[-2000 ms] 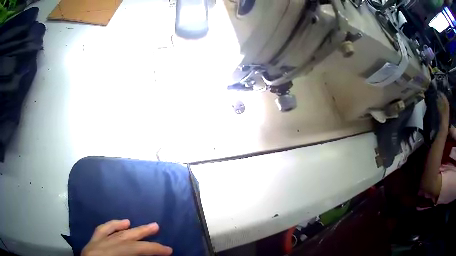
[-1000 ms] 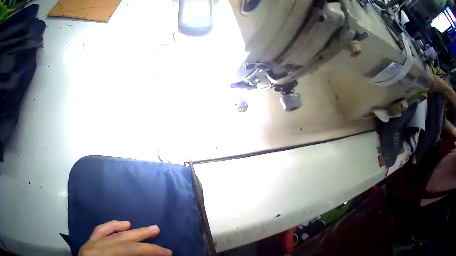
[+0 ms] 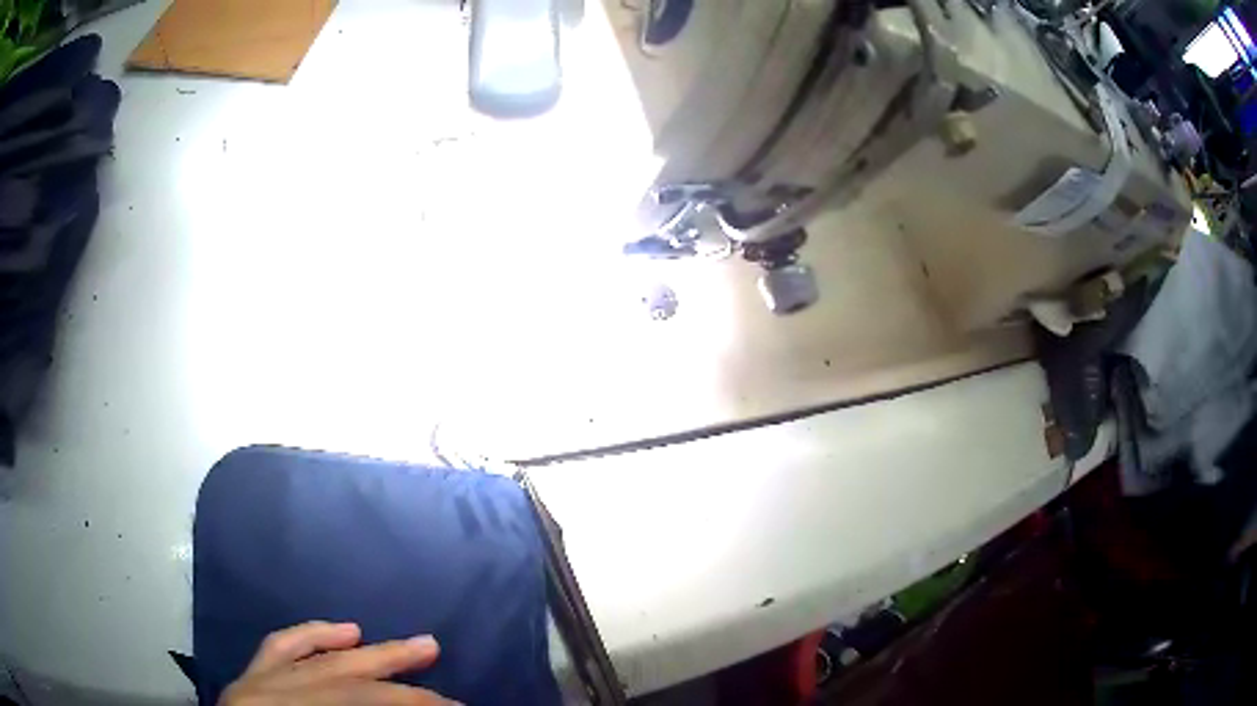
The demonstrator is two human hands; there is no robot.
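Note:
A navy pocket piece [image 3: 400,552] with rounded corners lies flat on the white table at the lower left, its lower part cut off by the picture's edge. My left hand [image 3: 338,668] rests on it with fingers spread, only the fingers and part of the hand showing. A long, narrow dark shape [image 3: 572,596] runs along the piece's right edge; it looks like scissor blades, but no handles show. A small dark point juts from the piece's left edge. My right hand is not in view.
The cream sewing machine head [image 3: 800,97] stands above right, its needle area brightly lit. Dark stacked pieces [image 3: 48,221] lie at far left, a brown board [image 3: 228,35] at the back. Grey cloth [image 3: 1197,359] hangs at the table's right end.
The dark shape's lower end has shifted right, away from the navy piece. Grey cloth has come into view at the right, where a person's arms showed before. My left hand stays on the piece.

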